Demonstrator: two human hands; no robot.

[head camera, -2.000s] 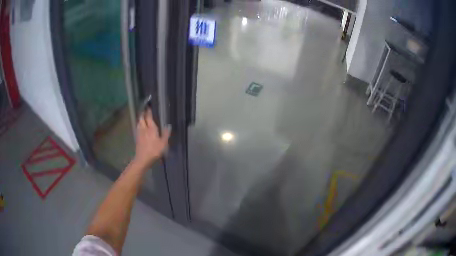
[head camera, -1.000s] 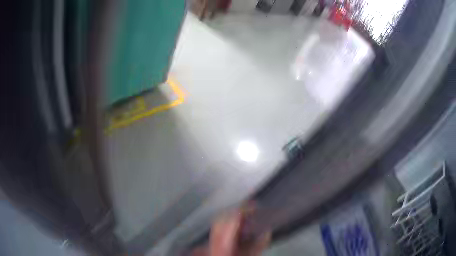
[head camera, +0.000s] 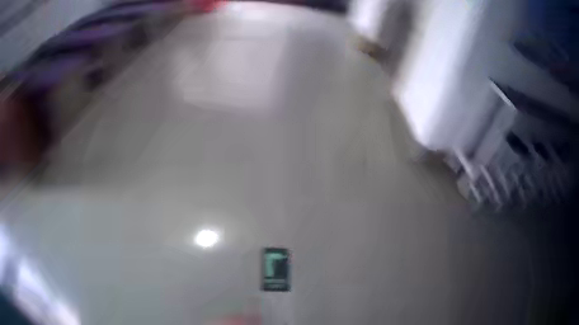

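No work piece can be made out. The nearest thing in front of me is the grey, shiny floor (head camera: 305, 171), with a small green sign (head camera: 276, 269) set in it at the lower middle. A blurred pink patch at the bottom edge looks like the tip of my left hand (head camera: 236, 319); it is cut off, and its fingers and anything in it cannot be read. My right hand is not seen.
A white wall or pillar (head camera: 438, 76) stands at the upper right. Beside it are blurred pale legs of stools or a table (head camera: 501, 181). Dark and purple streaks run along the upper left. A dark reddish-brown blur (head camera: 22, 130) is at the left edge. A bright light reflects off the floor.
The dark door frame and glass have left the centre of view. The green panel is gone, and the floor beyond fills the picture. The hand has sunk to the bottom edge.
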